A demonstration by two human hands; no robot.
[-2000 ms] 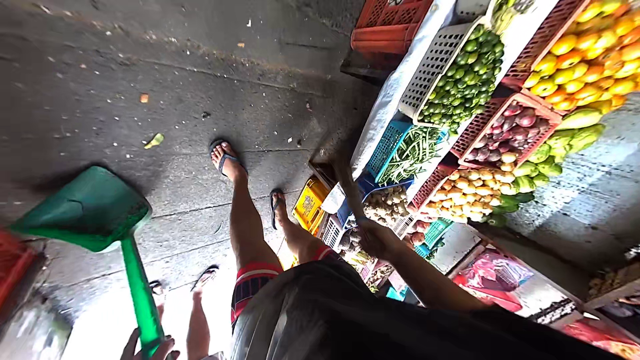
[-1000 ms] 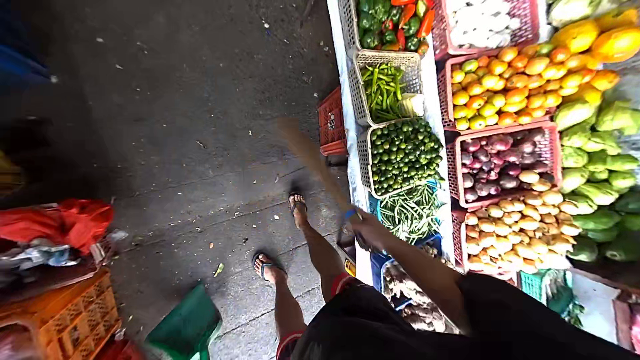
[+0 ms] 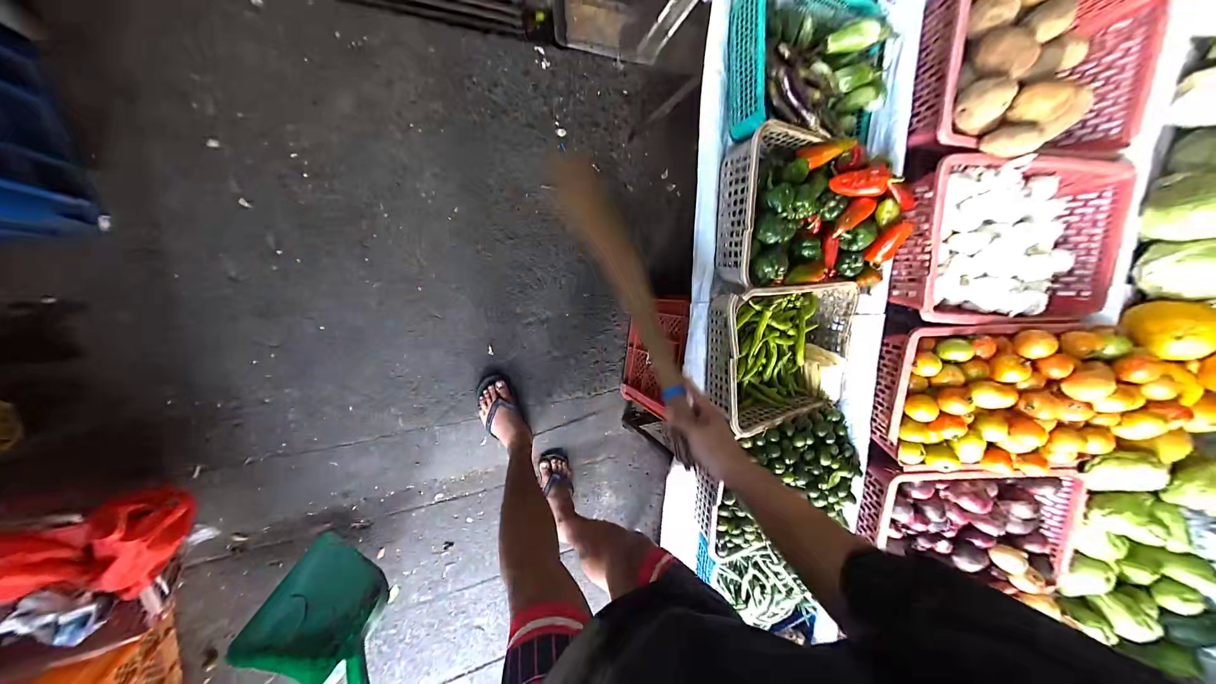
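My right hand (image 3: pixel 701 429) is closed around the bound end of a stick broom (image 3: pixel 622 271), just below its blue band. The broom slants up and left over the dark concrete floor, its far end blurred. At the lower left, a green long-handled dustpan (image 3: pixel 309 613) is partly cut off by the bottom edge. My left hand is out of view, and the top of the dustpan's handle is hidden too. Small pale bits of litter (image 3: pixel 245 202) lie scattered on the floor.
Along the right runs a stall with baskets of peppers (image 3: pixel 807 214), green chilies (image 3: pixel 771 347), tomatoes (image 3: pixel 1035 399) and onions (image 3: pixel 969 522). A red crate (image 3: pixel 655 356) sits under its edge. Blue crates (image 3: pixel 43 142) stand at the upper left; an orange crate (image 3: pixel 152 646) with a red bag (image 3: pixel 133 541) is lower left.
The view has shifted along the stall. The broom remains in my right hand. Two seconds ago my left hand showed on the dustpan's green handle; now it is out of frame.
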